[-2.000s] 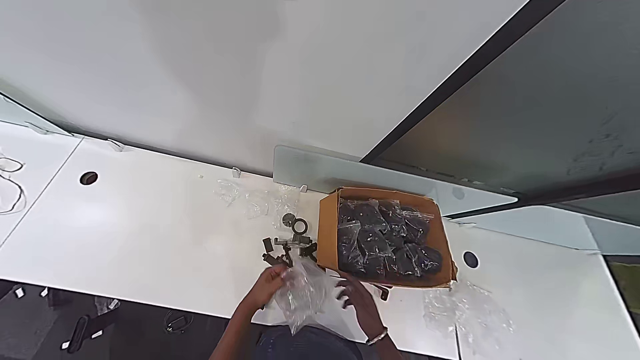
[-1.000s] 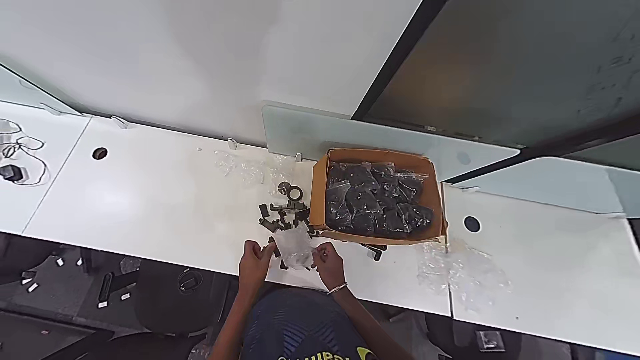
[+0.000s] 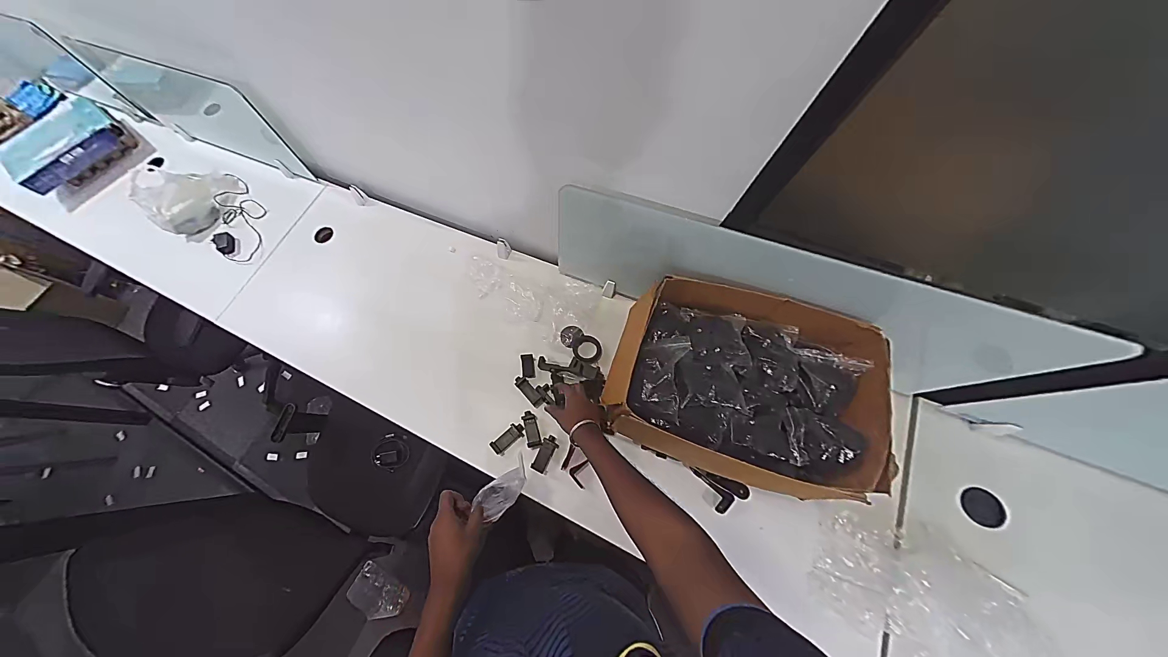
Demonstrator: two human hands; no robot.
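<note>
My left hand [image 3: 456, 529] pinches a small clear plastic bag [image 3: 500, 493] just off the desk's front edge. My right hand [image 3: 573, 408] reaches into a pile of small black parts [image 3: 584, 372] on the white desk; its fingertips are among them, and whether it grips one cannot be told. Several loose black plastic parts [image 3: 506, 439] lie left of and below that hand. A black ring [image 3: 588, 348] and a small round part [image 3: 570, 336] lie behind the pile. Right beside it stands an open cardboard box [image 3: 748, 292], filled with clear bags of black items [image 3: 721, 374].
Crumpled clear bags lie behind the pile [image 3: 529, 297] and at the right of the desk [image 3: 922, 584]. Black parts [image 3: 725, 488] rest before the box. A glass partition [image 3: 639, 228] stands behind it. Left are a cable [image 3: 242, 214], a plastic bag [image 3: 178, 201] and chairs [image 3: 192, 575].
My two hands, together at the clear bag before, have parted: the left holds the bag lower left, the right has moved to the black parts. The view has swung left.
</note>
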